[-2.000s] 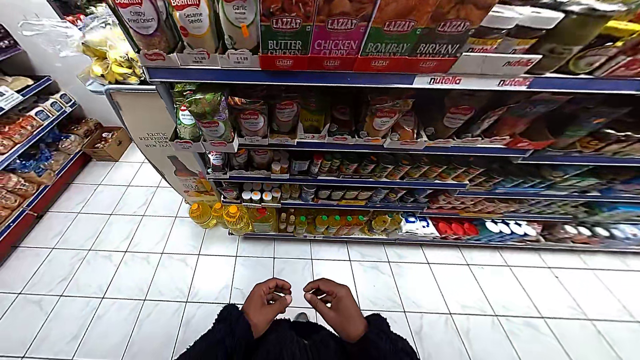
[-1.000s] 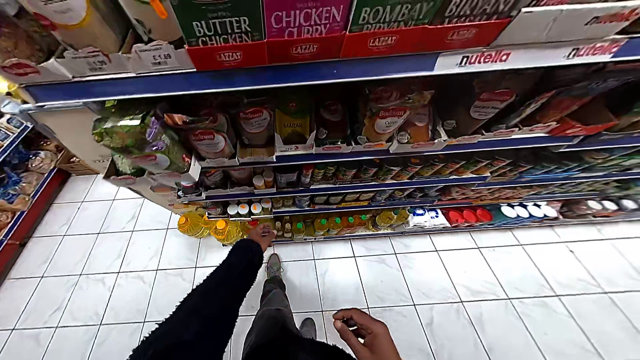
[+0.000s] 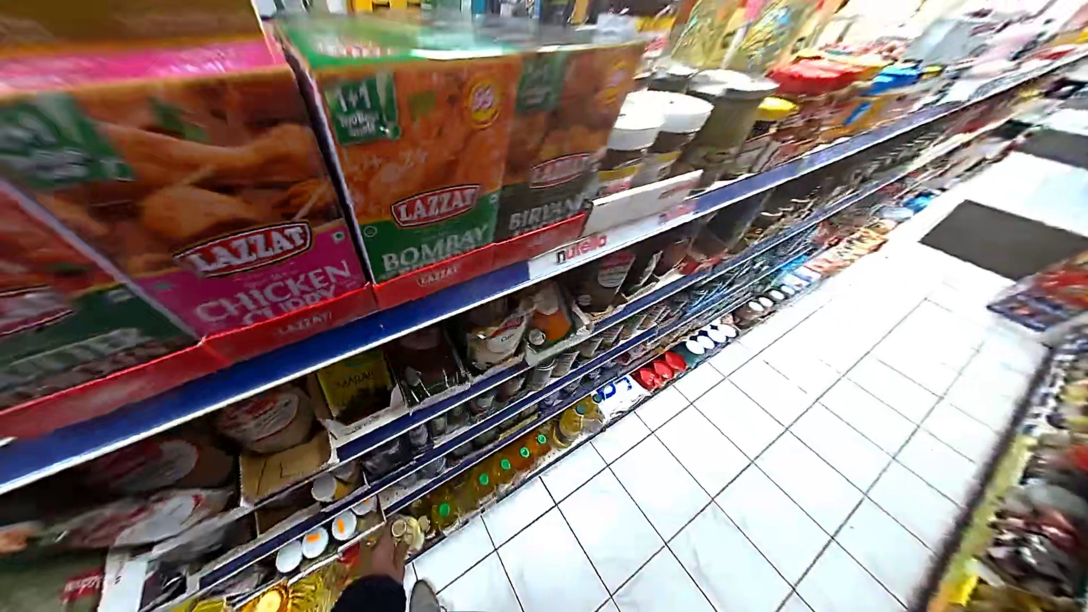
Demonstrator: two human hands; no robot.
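Observation:
One dark-sleeved arm enters at the bottom, left of centre, and my left hand (image 3: 387, 554) reaches in at the lowest shelf. It is blurred, small and partly hidden by its sleeve. Right beside its fingers is a pale yellowish container (image 3: 409, 532); whether the hand grips it cannot be told. Green-capped bottles of yellow-brown liquid (image 3: 484, 479) stand in a row to its right. White-lidded containers (image 3: 314, 541) are on the shelf just above and left, and yellow bottles (image 3: 270, 600) are below. My right hand is out of view.
Lazzat spice-mix boxes (image 3: 433, 170) fill the nearest upper shelf, with its blue edge (image 3: 476, 293) close to the camera. A shoe tip (image 3: 423, 597) rests on the white tiled floor (image 3: 680, 510). Packed goods (image 3: 1033, 527) line the aisle's right side.
My hands were together over the floor two seconds ago; then the left reached to the lowest shelf, where it remains. My right hand has left the view. The view has swung right and moved closer.

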